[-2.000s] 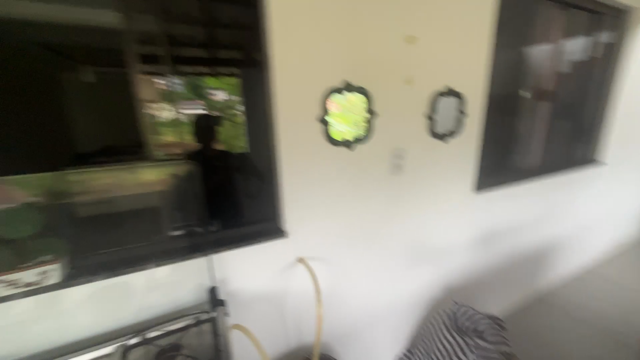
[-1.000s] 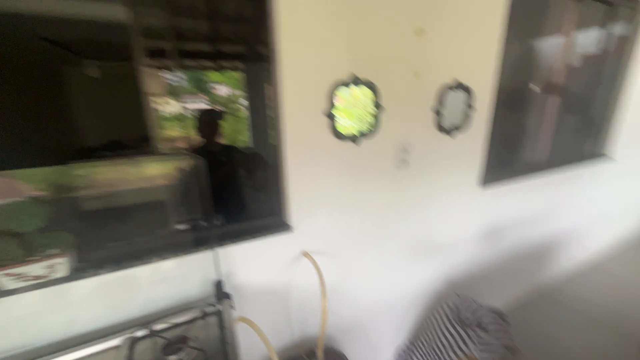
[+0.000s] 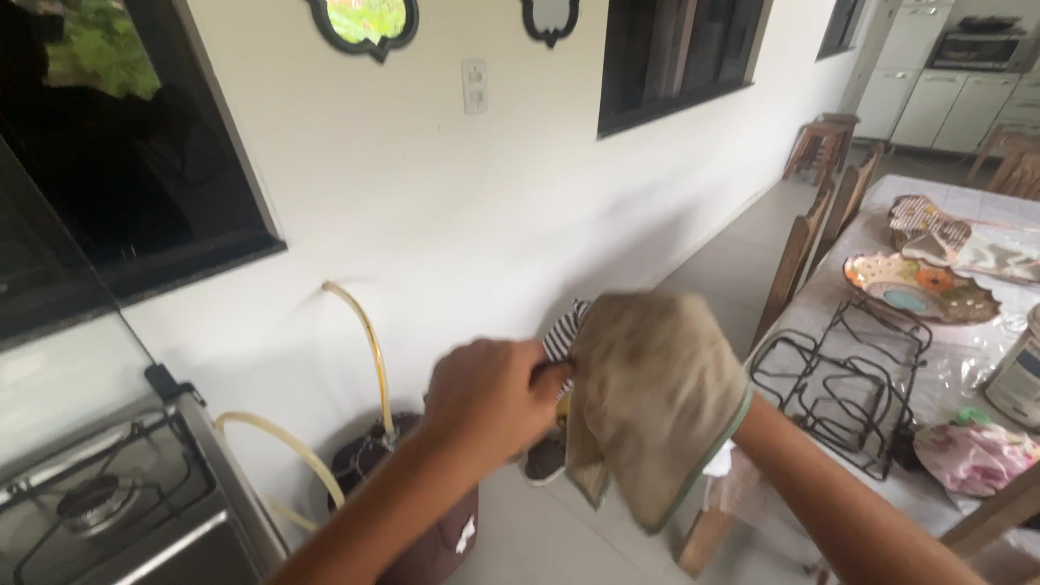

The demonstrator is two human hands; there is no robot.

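Observation:
In the middle of the head view my left hand [image 3: 491,402] is closed beside a beige cloth with a green edge [image 3: 650,390], its fingers gripping something dark and thin at the cloth's left side; what that is I cannot tell. The cloth drapes over my right hand, whose wrist [image 3: 751,418] comes out at the right; the fingers are hidden beneath the fabric. Behind the hands, low by the wall, a black-and-white striped fabric [image 3: 561,337] shows in part, with a dark shoe [image 3: 544,461] on the floor below it.
At lower left stands a gas stove [image 3: 106,496], beside a covered gas cylinder [image 3: 443,520] with a yellowish hose [image 3: 370,341]. The table [image 3: 881,195] at right bears black pan grates [image 3: 845,390], a decorated dish [image 3: 922,288] and a pink floral bundle [image 3: 975,455]. Wooden chairs [image 3: 796,260] line its near side.
Both hands and the beige cloth have come into view; neither earlier frame shows them. The view has tilted down and turned right, bringing in the table.

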